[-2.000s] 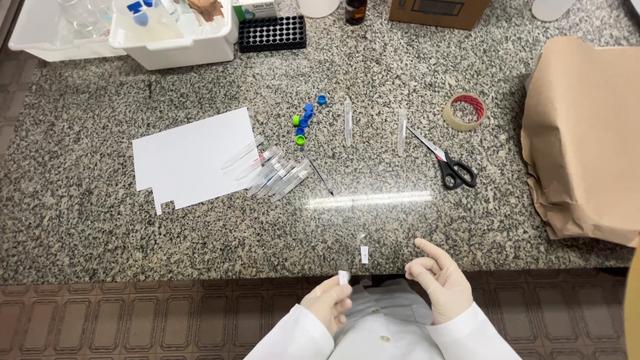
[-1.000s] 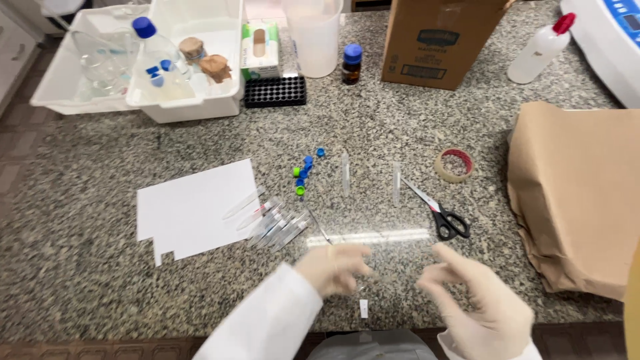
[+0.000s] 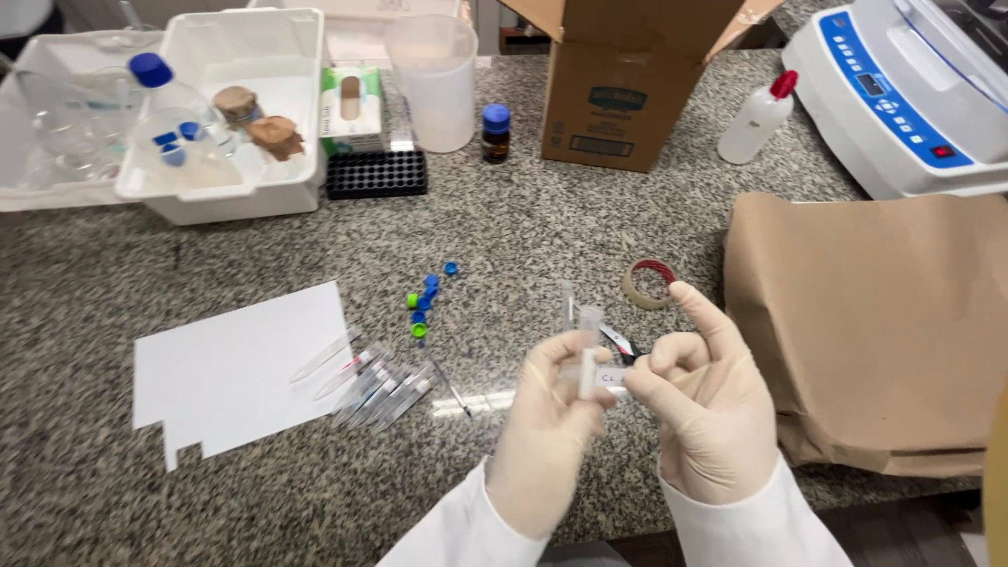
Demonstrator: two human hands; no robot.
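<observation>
Between the fingers of my gloved left hand point(image 3: 555, 429) stands a clear plastic centrifuge tube point(image 3: 589, 327), upright and without a cap. My gloved right hand point(image 3: 709, 398) pinches a small white label point(image 3: 611, 377) bearing writing, its left end against the tube. Behind the hands lie another clear tube point(image 3: 568, 303) and scissors point(image 3: 620, 342), partly hidden, and a roll of clear tape point(image 3: 647, 304). To the left, several capless tubes point(image 3: 382, 390) overlap the edge of a cut sheet of white paper point(image 3: 236, 362). A pen point(image 3: 450, 386) lies beside them, below blue and green screw caps point(image 3: 419, 330).
At the back stand white plastic bins point(image 3: 236, 206), a black tube rack point(image 3: 376, 175), a glove box point(image 3: 352, 110), a plastic beaker point(image 3: 437, 87), an amber bottle point(image 3: 495, 134), a cardboard box point(image 3: 622, 94) and a squeeze bottle point(image 3: 754, 122). A brown paper bag point(image 3: 874, 331) and benchtop device point(image 3: 890, 102) occupy the right.
My left hand now holds a tube, and the right hand a label at it; a second ago both hands were apart over the bench. The view has tilted up.
</observation>
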